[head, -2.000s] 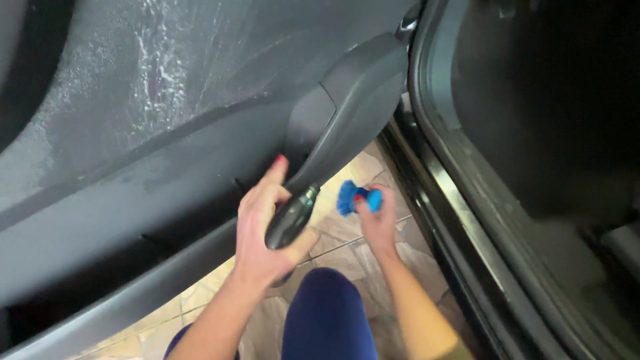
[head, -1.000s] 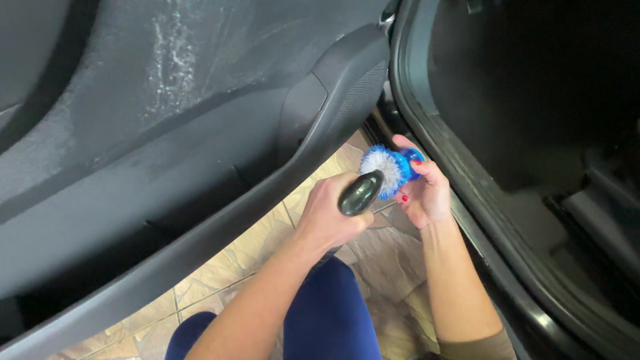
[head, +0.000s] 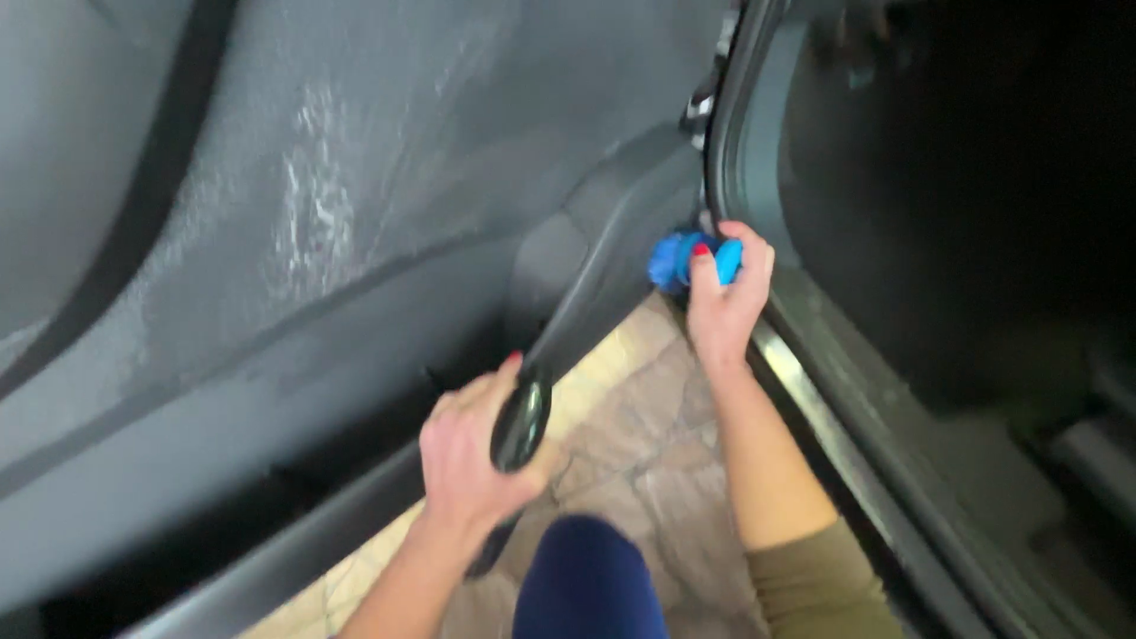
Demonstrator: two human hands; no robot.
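My left hand (head: 479, 444) is closed around a tool with a glossy black rounded head (head: 522, 422), beside the lower edge of the car door panel; the tool's lower part shows below the hand, and its kind is unclear. In my right hand (head: 732, 297) is a blue scrub brush (head: 697, 260), its bristles pointing left against or close to the front lower end of the dark grey door panel (head: 444, 213). Whether the bristles touch the panel cannot be told. Whitish streaks of residue (head: 315, 204) mark the panel at upper left.
The door's storage pocket (head: 222, 506) runs along its lower part. On the right are the door frame's rubber seal (head: 732, 133), the metal-edged sill (head: 825, 417) and the dark car interior. Stone-patterned floor tiles (head: 621, 435) and my blue-clad knee (head: 586, 577) lie below.
One second ago the brush was beside the black tool head with its pale bristles showing; now my hands are apart. The right has moved up to the door's end, the left down and left.
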